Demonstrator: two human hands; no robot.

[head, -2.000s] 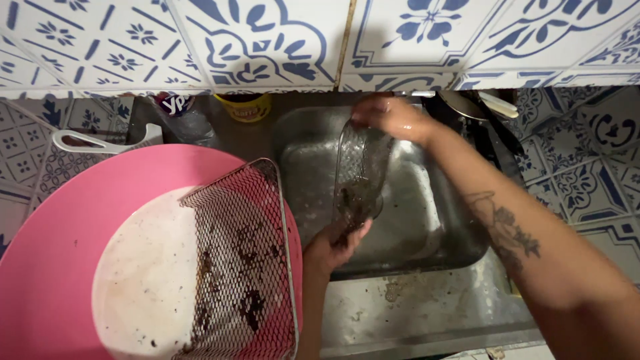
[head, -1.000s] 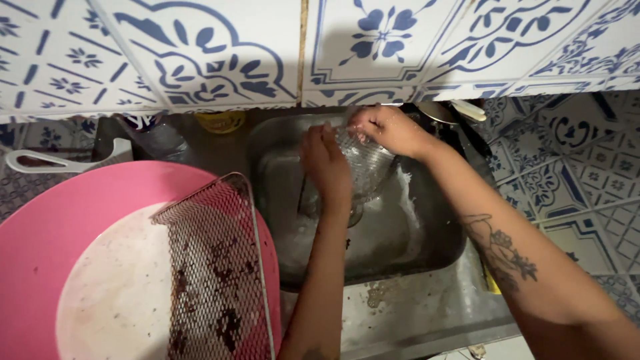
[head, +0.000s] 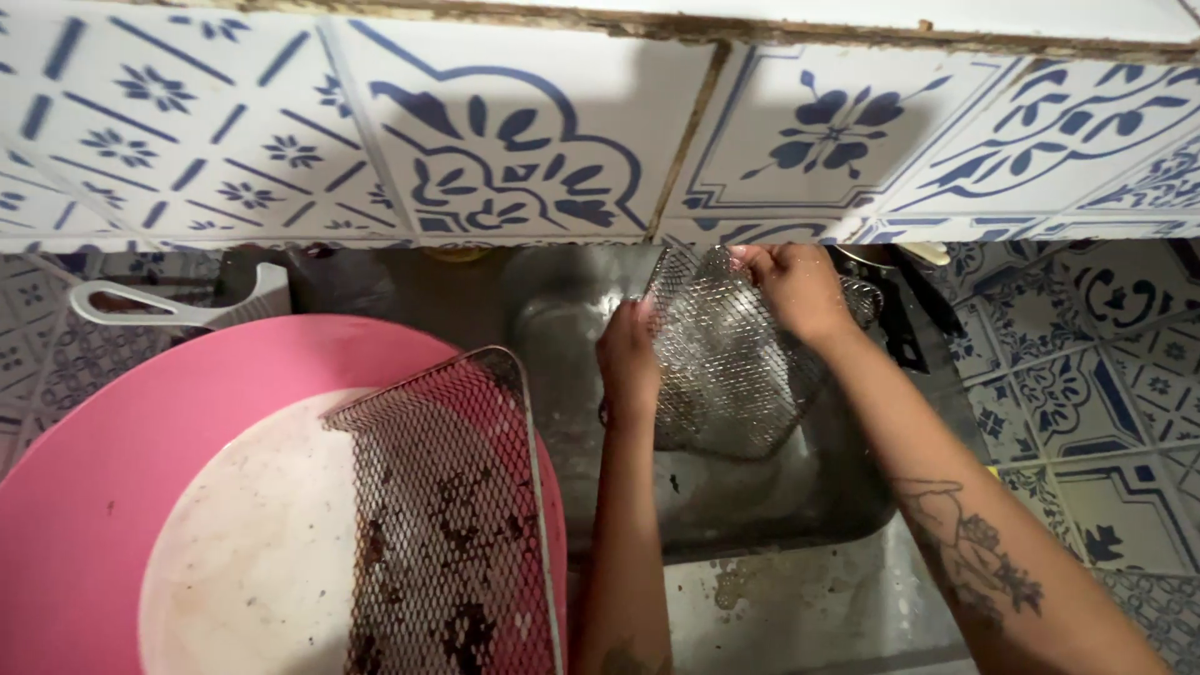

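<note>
Over the metal sink (head: 825,511) a wire mesh piece (head: 722,375), wet and shiny, is held between my two hands. Its left edge is gripped by my left hand (head: 630,361), and my right hand (head: 797,286) pinches its upper edge, near the tiled ledge. A second mesh basket (head: 441,525), spotted with dark burnt residue, leans in a pink plastic basin (head: 56,525) to the left of the sink. Part of my right fingertips is hidden behind the mesh or ledge.
A tiled ledge (head: 525,141) crosses above the sink. A white plastic handle (head: 169,305) lies behind the basin. Black-handled utensils (head: 905,314) rest at the sink's back right corner.
The mesh piece now shows its broad face, spread between my hands; two seconds ago it was seen narrower, with my left hand at its lower end. The view has shifted.
</note>
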